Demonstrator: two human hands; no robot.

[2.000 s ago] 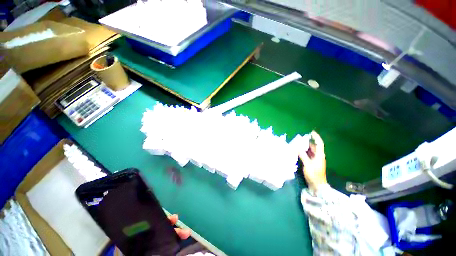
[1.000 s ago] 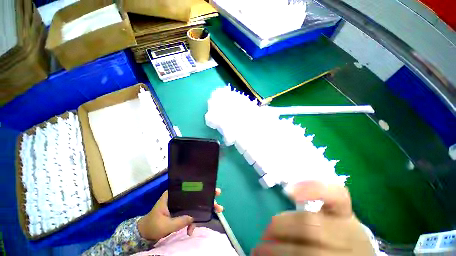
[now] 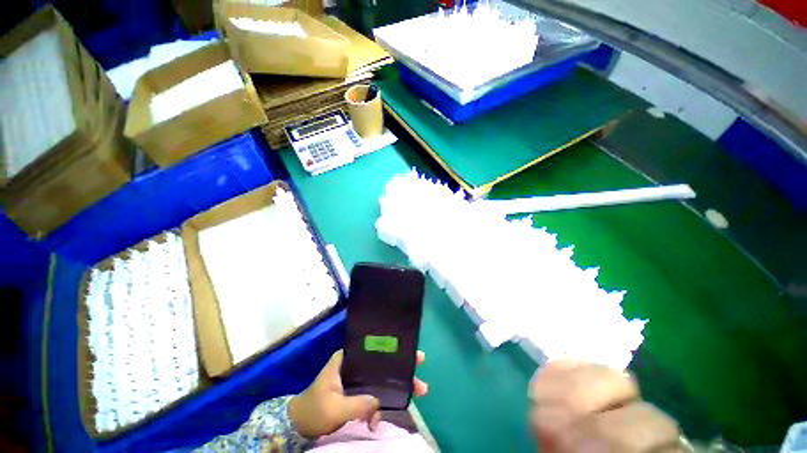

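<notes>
My left hand point(image 3: 341, 403) holds a dark smartphone point(image 3: 383, 332) upright at the lower centre; its screen is black with a green block. My right hand point(image 3: 602, 411) is blurred at the lower right, by the near end of the white heap. Its fingers look bent, and whether it holds anything cannot be told. A heap of white pronged power adapters point(image 3: 504, 265) lies diagonally on the green mat point(image 3: 473, 398), overexposed into one mass.
Two carton trays point(image 3: 205, 305) with white parts and a white sheet sit on a blue crate point(image 3: 62, 354) at left. A calculator point(image 3: 323, 146) and pen holder point(image 3: 365, 115) stand behind. A white bar point(image 3: 602, 197) crosses the green conveyor point(image 3: 708, 301). A raised board point(image 3: 522, 137) bears a blue tray point(image 3: 469, 108).
The view has swung left and down, showing more cartons. The phone is now upright, seen face-on near the centre. My right hand has come from beyond the heap's right end to nearer me.
</notes>
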